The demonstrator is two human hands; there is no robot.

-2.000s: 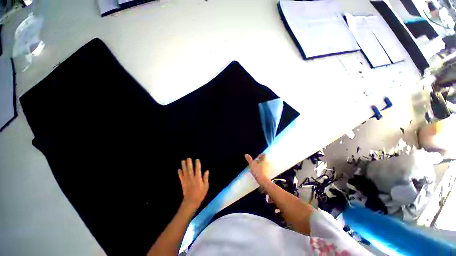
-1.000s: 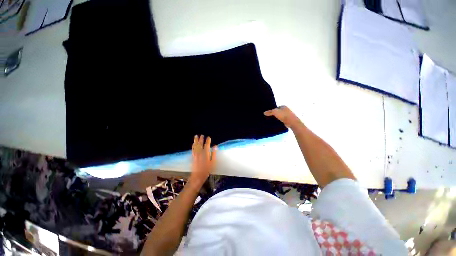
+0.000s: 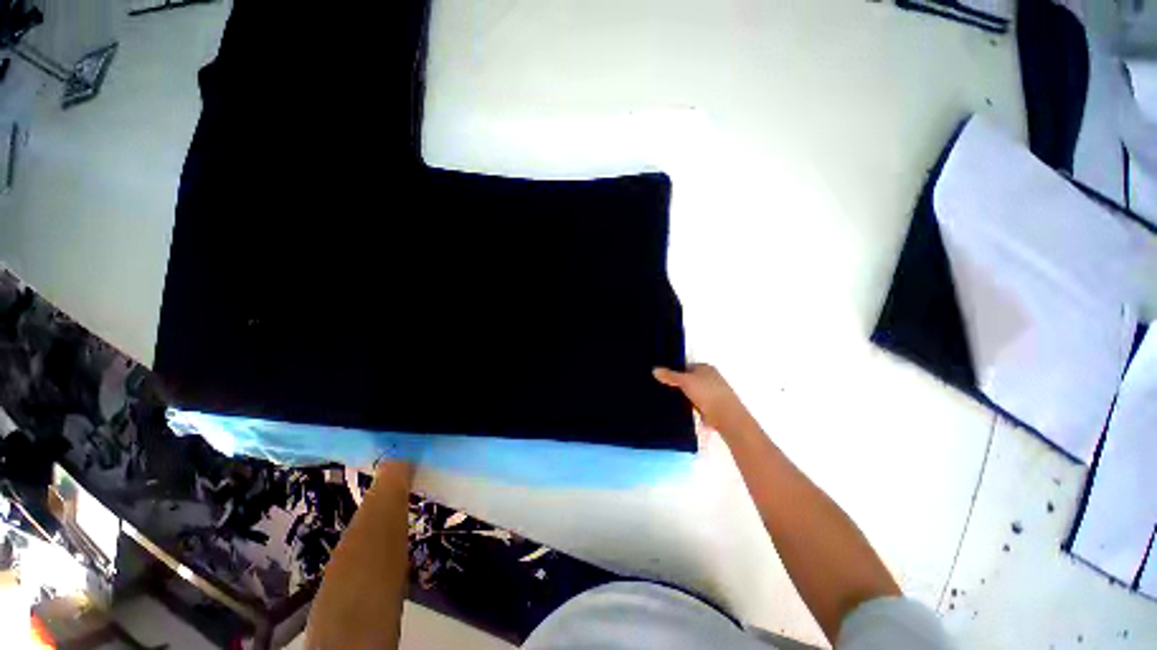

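A black L-shaped fabric stack (image 3: 431,305) lies on the off-white table. Light blue film (image 3: 546,460) shows along its near edge. My right hand (image 3: 702,391) is at the stack's right edge near the near right corner, thumb on top and fingers at the side, gripping the edge. My left hand (image 3: 396,460) is at the near edge, by the blue film; its fingers are hidden under the film or stack, so its grip cannot be told.
Fabric blocks with white paper (image 3: 1047,286) lie at the right, the paper on one askew over black fabric. A dark fabric strip (image 3: 1051,83) lies behind them. A metal base plate (image 3: 89,74) stands far left. Scraps (image 3: 273,527) cover the floor below the table's near edge (image 3: 609,540).
The view has shifted. My left hand has moved left along the near edge and its fingers have gone out of sight. My right hand stays at the right edge. More blue film shows.
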